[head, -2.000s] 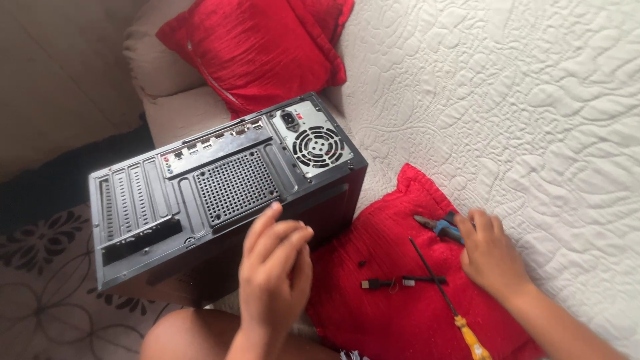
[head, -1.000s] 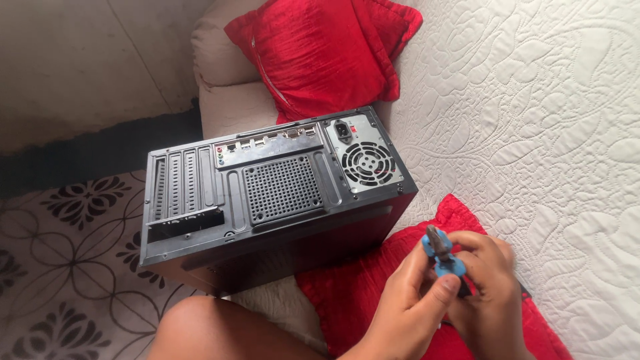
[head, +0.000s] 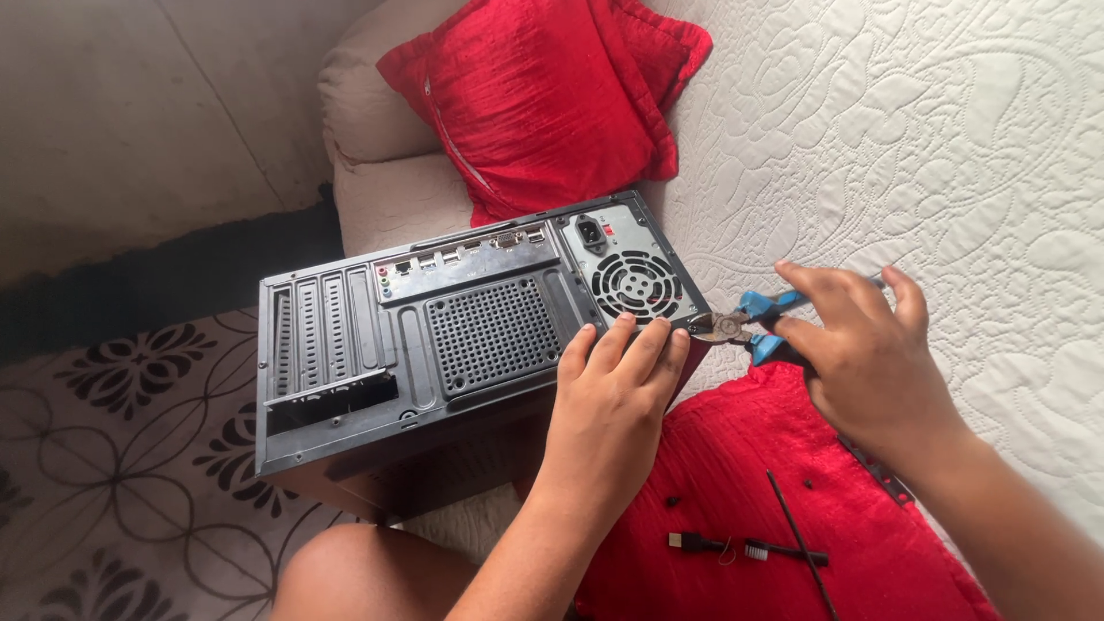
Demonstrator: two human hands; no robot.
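A black computer case lies with its rear panel facing up. In its right part sits the metal power supply with a round fan grille. My left hand rests on the near edge of the panel, fingertips beside the grille, holding nothing. My right hand grips the blue handles of diagonal cutting pliers. The pliers' jaws are at the case's near right corner, by a screw; whether they touch it I cannot tell.
A red cushion at the lower right bears a USB connector, a small black brush, a thin dark shaft and small dark bits. Another red cushion lies behind the case. A white quilted cover spans the right side.
The pliers lay on the cushion under my right hand, then were between both hands; now my right hand has them at the case corner. My left hand has moved onto the rear panel.
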